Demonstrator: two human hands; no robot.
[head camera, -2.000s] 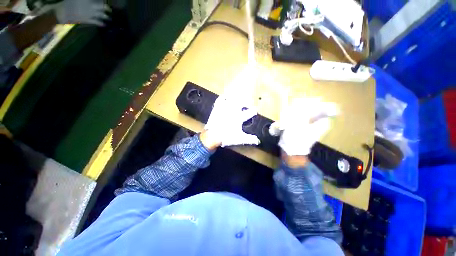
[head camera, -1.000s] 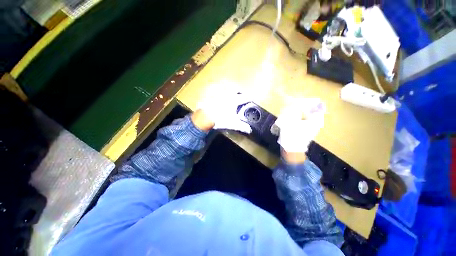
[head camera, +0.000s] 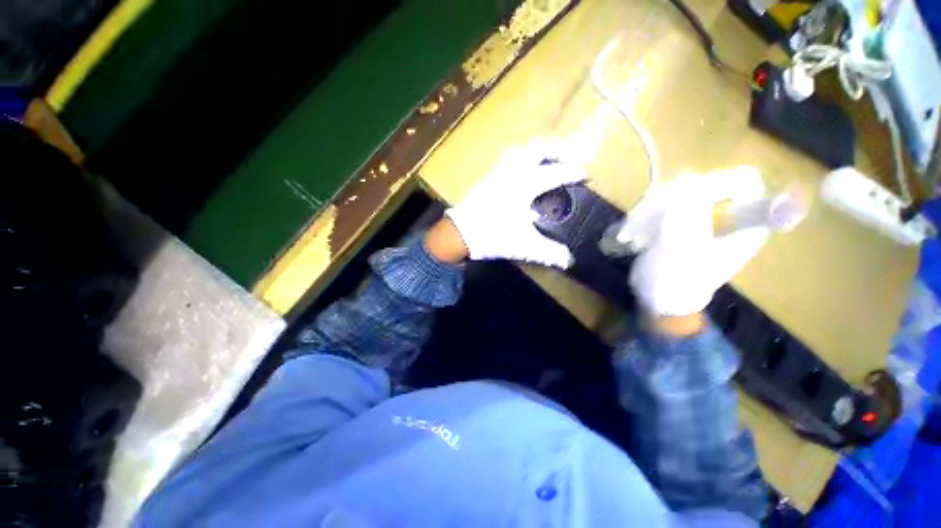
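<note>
A long black power strip (head camera: 776, 356) lies slanted along the table's near edge, with a round pale fitting and a red light at its right end. My left hand (head camera: 513, 211), in a white glove, grips the strip's left end, thumb and fingers around a round socket. My right hand (head camera: 689, 242), in a white glove and somewhat blurred, is over the middle of the strip. It holds a pale cylindrical hand tool (head camera: 761, 211) whose far end sticks out to the right. A white cable (head camera: 631, 119) loops on the table behind the hands.
The tan table (head camera: 722, 129) holds a black flat box (head camera: 805, 126), a white extension strip (head camera: 874, 206) and tangled white cords (head camera: 841, 62) at the rear right. A green conveyor (head camera: 299, 170) with a chipped yellow edge runs at the left. Blue crates and clear plastic are at the right.
The view has turned, so the table and strip appear shifted. My left hand's fingers now spread around the end socket. The tool in my right hand shows more clearly. The white cable now bends in a loop.
</note>
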